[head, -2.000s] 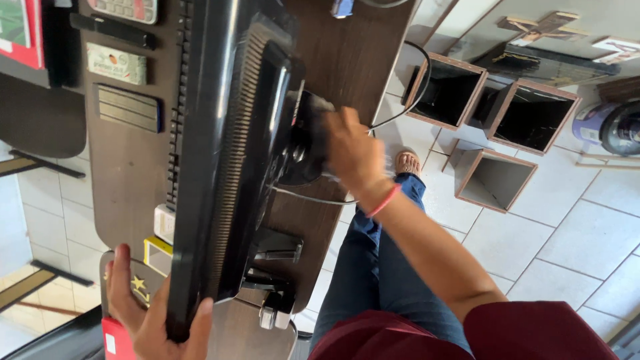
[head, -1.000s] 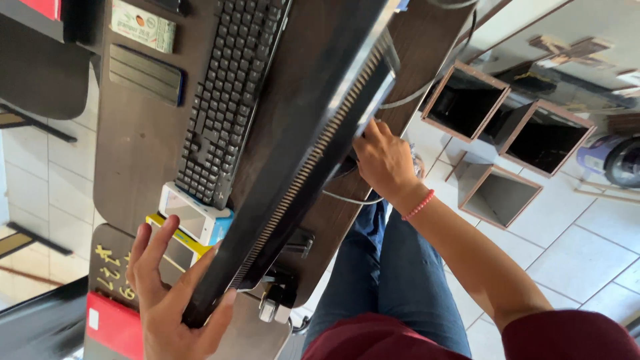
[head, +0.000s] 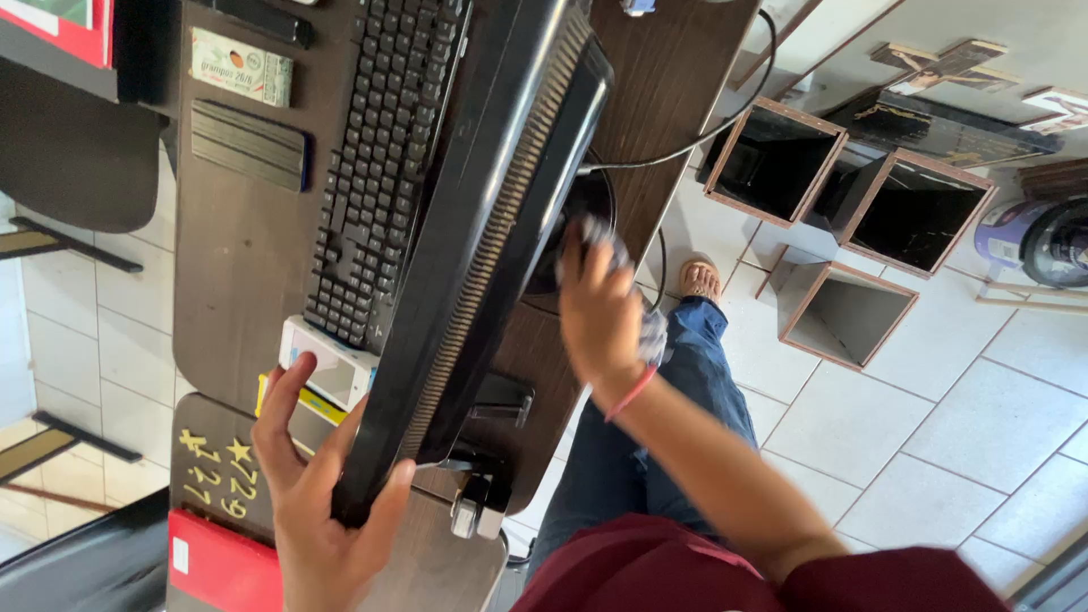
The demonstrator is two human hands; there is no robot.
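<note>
A black monitor (head: 501, 212), seen from above with its vented back edge, stands on the dark wooden desk (head: 246, 246). My left hand (head: 331, 493) grips its near end between thumb and fingers. My right hand (head: 603, 314), blurred, holds a crumpled patterned cloth (head: 653, 333) behind the monitor, by its round black base (head: 599, 208). A cable (head: 671, 157) runs from near the base over the desk's edge. On the monitor's other side lies a black keyboard (head: 382, 161).
A small white box (head: 327, 361), a striped dark case (head: 249, 144) and a small carton (head: 240, 66) lie on the desk. Black metal clips or stands (head: 501, 401) sit near the monitor. Open square boxes (head: 850, 314) and a purple-labelled container (head: 1003, 234) are at the right.
The monitor has turned, uncovering the keyboard that it mostly hid two seconds ago. My right hand has moved about behind it and the cloth shows more plainly. My left hand keeps its grip.
</note>
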